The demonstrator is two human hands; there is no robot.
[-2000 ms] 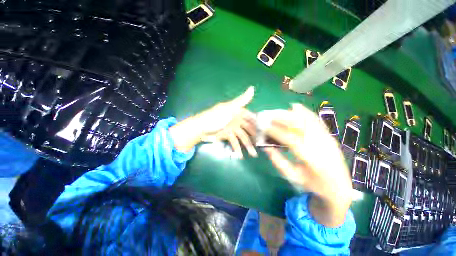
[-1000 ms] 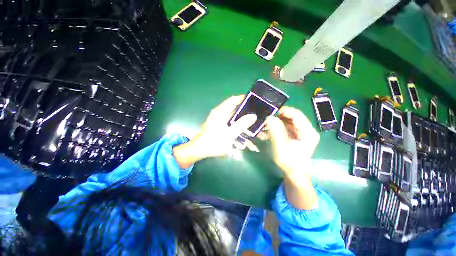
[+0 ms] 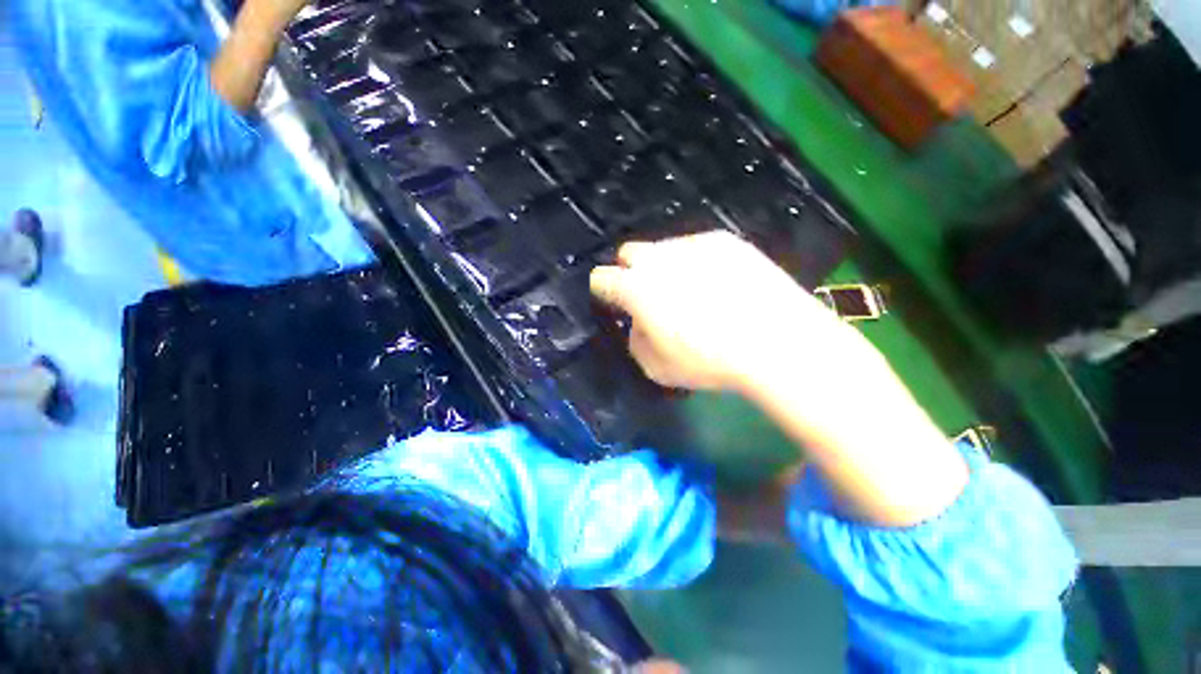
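Observation:
The large glossy black blister tray (image 3: 527, 145) with rows of pockets lies across the upper middle. My right hand (image 3: 718, 310) reaches over its near right part, fingers bent and close together. Whether a thing is between the fingers cannot be seen. My left sleeve (image 3: 613, 514) points right, towards my right forearm. A dim, blurred patch past its cuff may be my left hand, mostly hidden. A pale-framed module (image 3: 854, 302) lies on the green mat (image 3: 922, 375) beyond my right wrist. Another module (image 3: 976, 437) shows partly above my right cuff.
A second pile of black trays (image 3: 290, 395) stands lower left. Another person's blue smock (image 3: 198, 184) and forearm are at the upper left, beside the tray. An orange-brown box (image 3: 896, 73) and cartons are at the upper right. A pale post (image 3: 1139, 533) is at the right edge.
The view has swung left to the trays. My right hand has moved over the tray. The module seen in my hands is no longer visible, and my left hand has dropped mostly out of sight.

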